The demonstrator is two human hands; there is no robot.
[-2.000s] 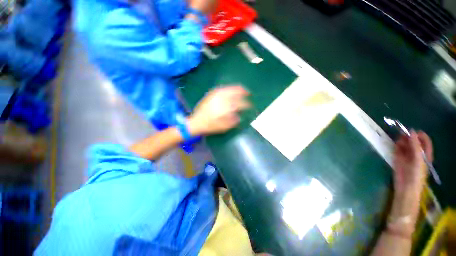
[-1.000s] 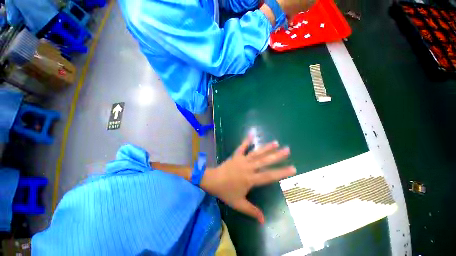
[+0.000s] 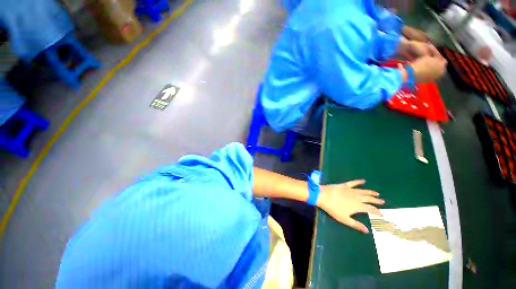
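My left hand (image 3: 346, 204), with a blue wrist strap (image 3: 313, 188), lies palm down with fingers spread on the green bench mat (image 3: 373, 147). It holds nothing. Its fingertips are at the upper left corner of a white sheet (image 3: 396, 254) that bears rows of thin grey-brown strips. A small beige-grey banded strip piece (image 3: 418, 145) lies alone on the mat beyond the sheet. My right hand is out of the picture.
A person in a blue smock (image 3: 334, 51) sits beyond, hands over a red tray (image 3: 421, 101) of tiny white parts. Black trays with orange-red parts (image 3: 501, 141) stand at the right. A small unit (image 3: 471, 265) lies past the white edge strip (image 3: 447, 186). A blue stool (image 3: 271, 135) stands by the bench.
The view has swung to the left, and my right hand, seen earlier with the tweezers, has left the picture. My left hand has gone from blurred motion to spread on the mat.
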